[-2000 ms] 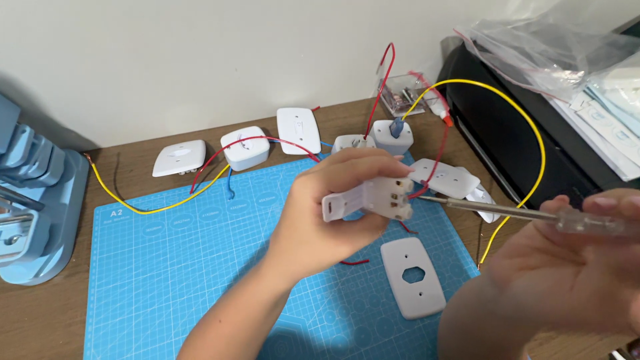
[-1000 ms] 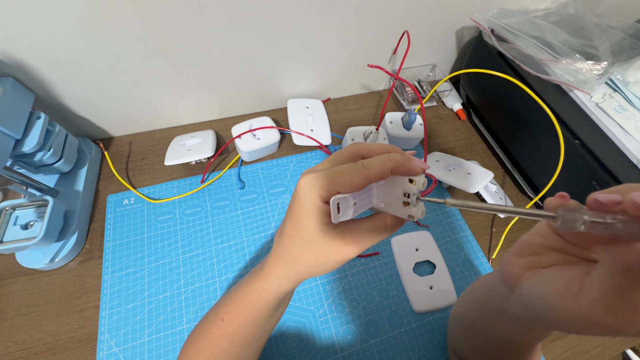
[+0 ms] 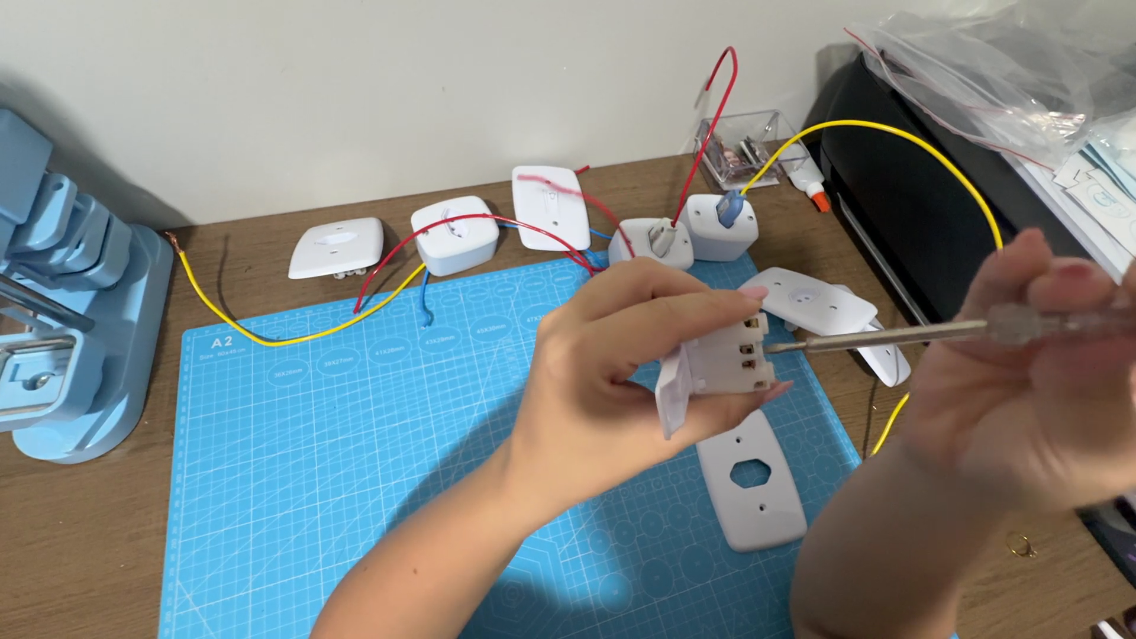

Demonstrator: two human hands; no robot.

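My left hand (image 3: 612, 355) grips a white plastic electrical module (image 3: 723, 355) between thumb and fingers, its row of metal screw terminals facing right. A screwdriver (image 3: 896, 335) with a clear handle is held in my right hand (image 3: 1038, 382); its tip is right beside the terminals, and whether it touches them I cannot tell. Below the module, a white wall plate (image 3: 754, 497) with a central cutout lies on the blue cutting mat (image 3: 355, 470). A red wire (image 3: 612, 217), partly blurred, passes behind my left hand; its far end is hidden.
White socket boxes (image 3: 457, 240) and socket plates (image 3: 550, 209) line the mat's back edge, with red, blue and yellow wires (image 3: 923, 142) among them. A blue stand (image 3: 98, 355) is at left. At right are a black appliance (image 3: 923, 177), a clear box (image 3: 754, 146) and a glue bottle (image 3: 806, 173).
The module has turned in my left hand, so its terminal row faces more to the right. The screwdriver tip has shifted to the upper part of that row. The red wire behind has swung leftward.
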